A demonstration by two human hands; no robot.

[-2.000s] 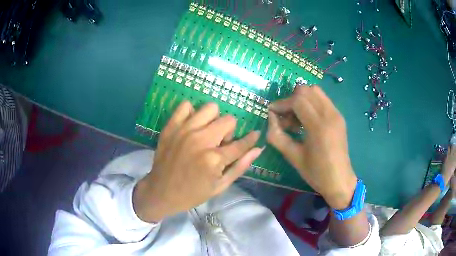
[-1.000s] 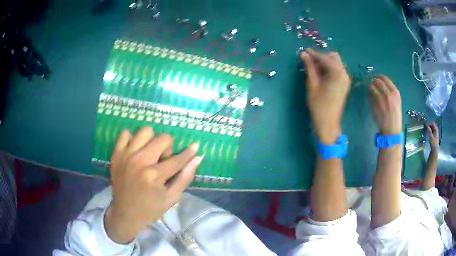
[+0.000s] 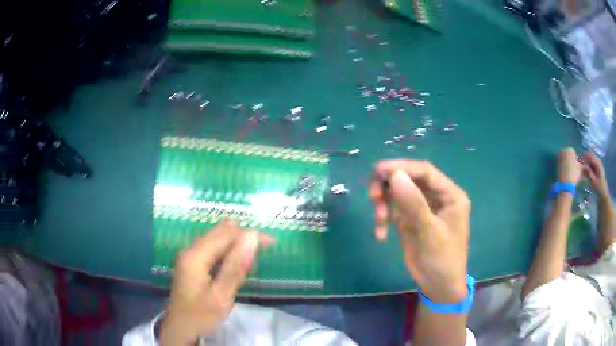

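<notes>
The green circuit board panel (image 3: 236,176) lies on the green table near its front edge, blurred by motion. My left hand (image 3: 216,270) is over the panel's lower left part, fingers bent and blurred; whether it holds anything cannot be told. My right hand (image 3: 425,223), with a blue wristband (image 3: 447,299), is raised just right of the panel. Its thumb and index finger are pinched together around a small dark thing too blurred to name. Wired capsules (image 3: 295,113) lie along the panel's top edge, and one bright part (image 3: 337,188) is at its right edge.
A scattered pile of wired capsules (image 3: 398,94) lies behind my right hand. Other green panels (image 3: 243,34) are at the far edge. Dark cable bundles (image 3: 61,152) are at left. Another person's hands (image 3: 569,165) are at far right, near clear plastic bags (image 3: 586,101).
My right hand has come back from the capsule pile toward the panel, fingers pinched. The view has shifted, showing the far panels. The neighbour's hand has moved away from the pile.
</notes>
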